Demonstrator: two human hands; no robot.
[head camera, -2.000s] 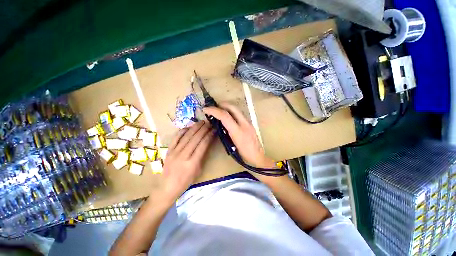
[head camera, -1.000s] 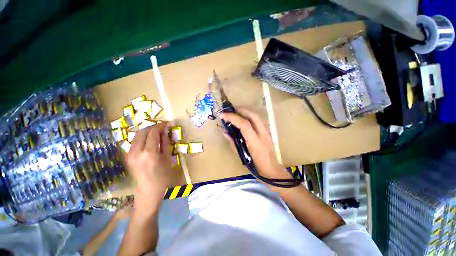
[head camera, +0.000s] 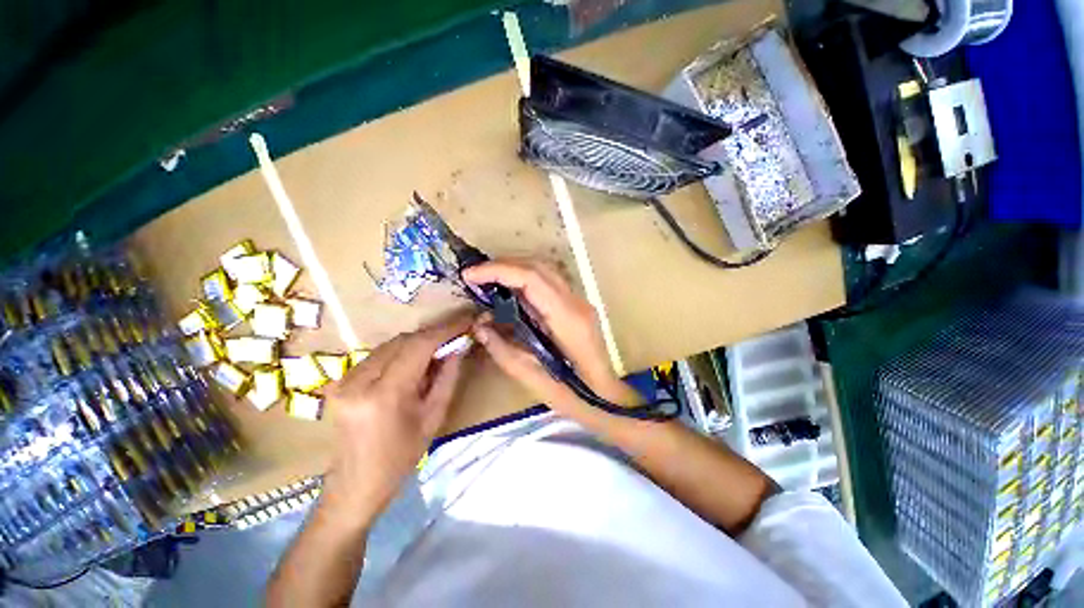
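Observation:
My left hand (head camera: 383, 410) holds one small silver-white battery cell (head camera: 453, 346) between thumb and fingers, just below the blue circuit boards. My right hand (head camera: 549, 321) holds the black soldering iron (head camera: 466, 253) like a pen, its metal tip pointing up and left beside the boards. The right fingertips are close to the cell; whether they touch it I cannot tell. The blue circuit boards (head camera: 410, 255) lie in a cluster with thin wires. A loose pile of yellow-edged cells (head camera: 270, 321) lies to the left on the tan board (head camera: 392, 154).
Clear blister trays (head camera: 101, 410) are stacked far left. A black fume fan (head camera: 618, 128) and a grey box of silvery bits (head camera: 838, 188) stand back right. A black unit (head camera: 874, 131) and a solder spool (head camera: 965, 24) are beyond. A tall tray stack (head camera: 975, 457) is lower right.
My left hand has moved from the cell pile rightward to near my right hand, now with a cell in its fingers. The iron stays in my right hand. The camera view has shifted.

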